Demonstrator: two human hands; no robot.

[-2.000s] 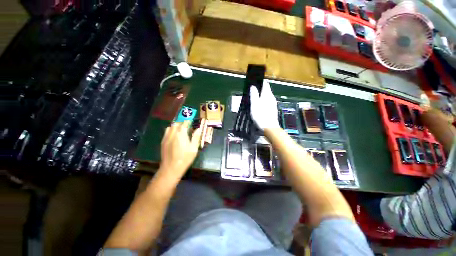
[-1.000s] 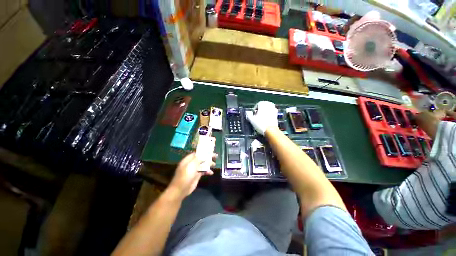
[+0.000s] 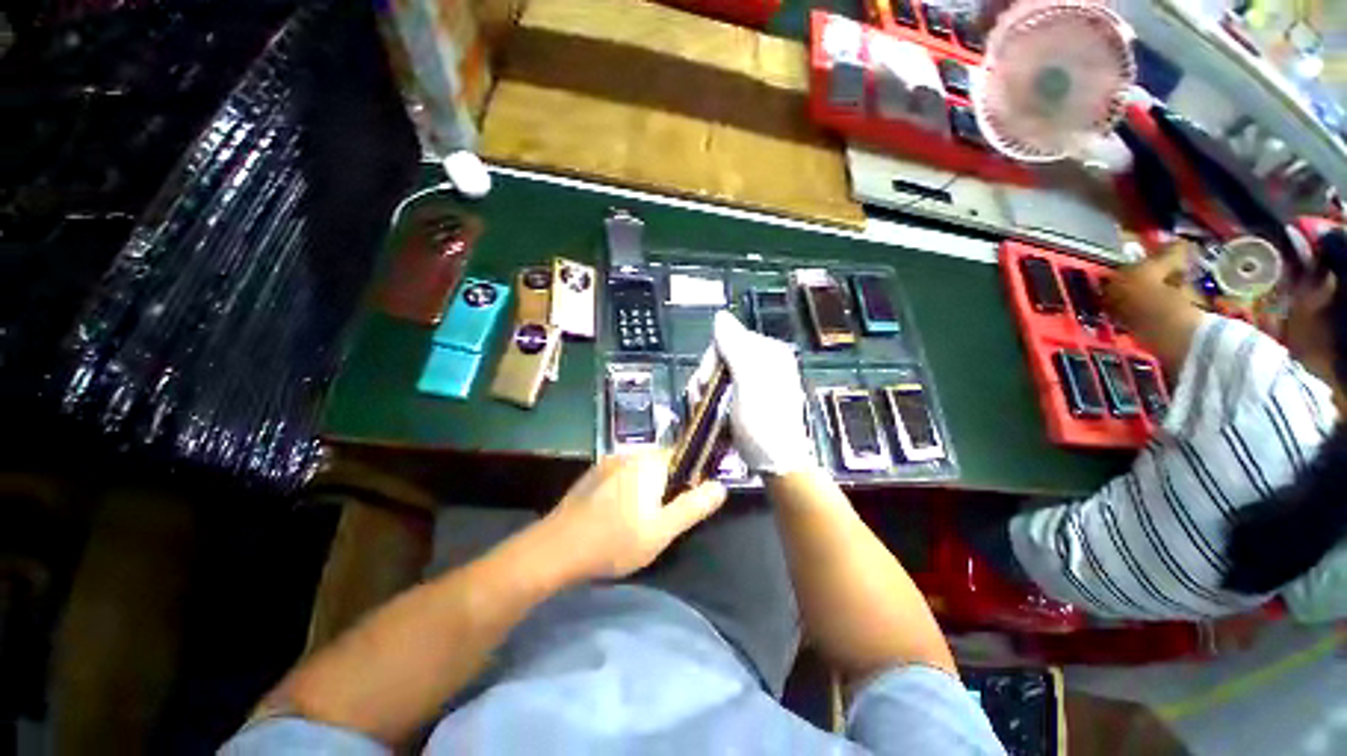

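My bare left hand (image 3: 628, 510) is shut on a dark phone with a gold edge (image 3: 700, 431), above the near edge of the tray. My white-gloved right hand (image 3: 764, 399) is at the same phone, its fingers against the upper part. The clear blister tray (image 3: 932, 369) holds several phones in two rows; an open keypad phone (image 3: 637, 310) is at its upper left. My right hand hides part of the tray. Left of the tray lie a teal phone (image 3: 464, 340), tan phones (image 3: 526, 363) and a brown phone (image 3: 430, 266).
Black wrapped stack (image 3: 192, 251) at left. White plug (image 3: 467, 173) at the bench's back left. Cardboard (image 3: 665, 111) behind the tray. A red tray (image 3: 1052, 355) with phones and a person in a striped shirt (image 3: 1182, 473) at right. Pink fan (image 3: 1053, 81) at the back.
The left hand has moved right from beside the tan phones and now holds a dark, gold-edged phone. The gloved hand has come down from the tray's upper row to meet it. The camera view has shifted.
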